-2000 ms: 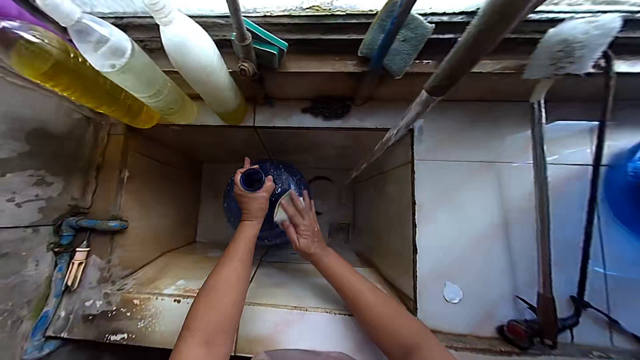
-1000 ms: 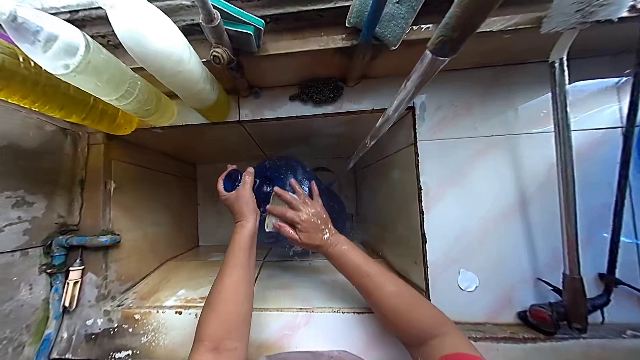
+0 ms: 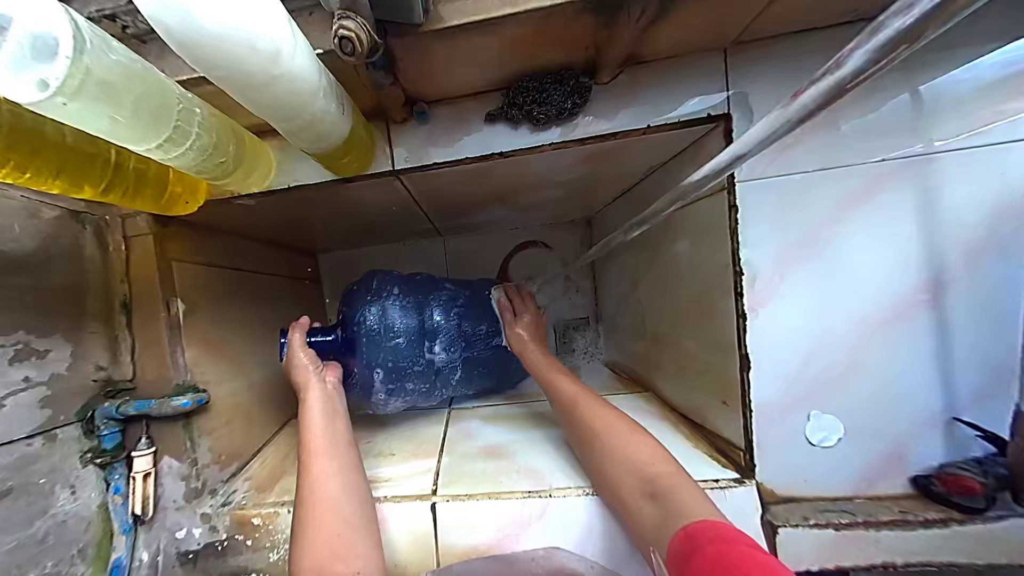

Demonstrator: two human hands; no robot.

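Note:
A large blue plastic water jug (image 3: 428, 340) lies on its side in a tiled basin, its neck toward the left and soapy patches over its ribbed wall. My left hand (image 3: 308, 360) is closed around the neck. At the other end, my right hand (image 3: 524, 320) presses a pale sponge or cloth (image 3: 501, 314) against the jug near its base. The underside of the jug is hidden.
The tiled basin (image 3: 672, 312) has a drain grate (image 3: 573, 340) at its floor. Bottles with yellow liquid (image 3: 104, 160) lean over the back left. A long pole (image 3: 720, 164) slants in from the upper right. A metal scourer (image 3: 544, 100) rests on the ledge; a blue pipe (image 3: 160, 406) is at left.
The jug has gone from standing with its mouth toward the view to lying sideways, neck left. My left hand has moved left with the neck, and my right hand has moved right along the jug.

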